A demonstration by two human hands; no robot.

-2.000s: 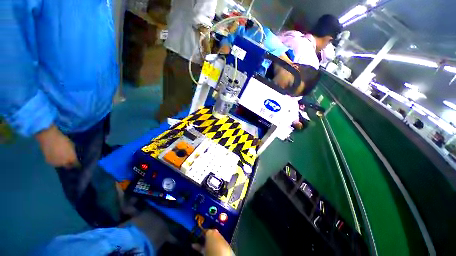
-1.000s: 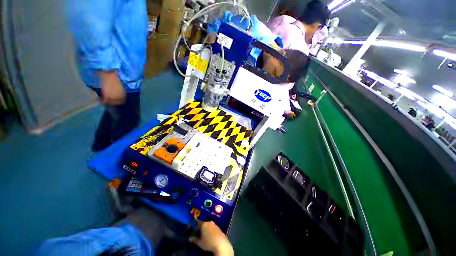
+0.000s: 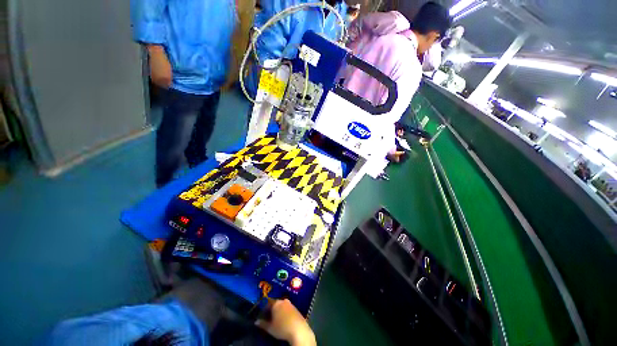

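Observation:
A blue benchtop press stands in front of me. On its yellow-and-black bed lie a white perforated plate, an orange insert with a dark round centre, and a small black housing with a pale rim. The metal press head hangs raised behind them. My right hand is at the bottom edge, below the green and red buttons at the front right corner. Its fingers are bent and blurred; whether they hold anything cannot be told. My left hand is not in view; a blue sleeve shows at lower left.
A long black compartment tray with shiny-rimmed parts lies right of the press, on the dark-green workbench with metal rails. A person in blue stands beyond the press at left. A person in pink is behind it. Air tubing loops above the head.
The view has swung, and the press sits slightly further left than two seconds ago. The standing person in blue is now further from me. My right hand stays near the front right corner.

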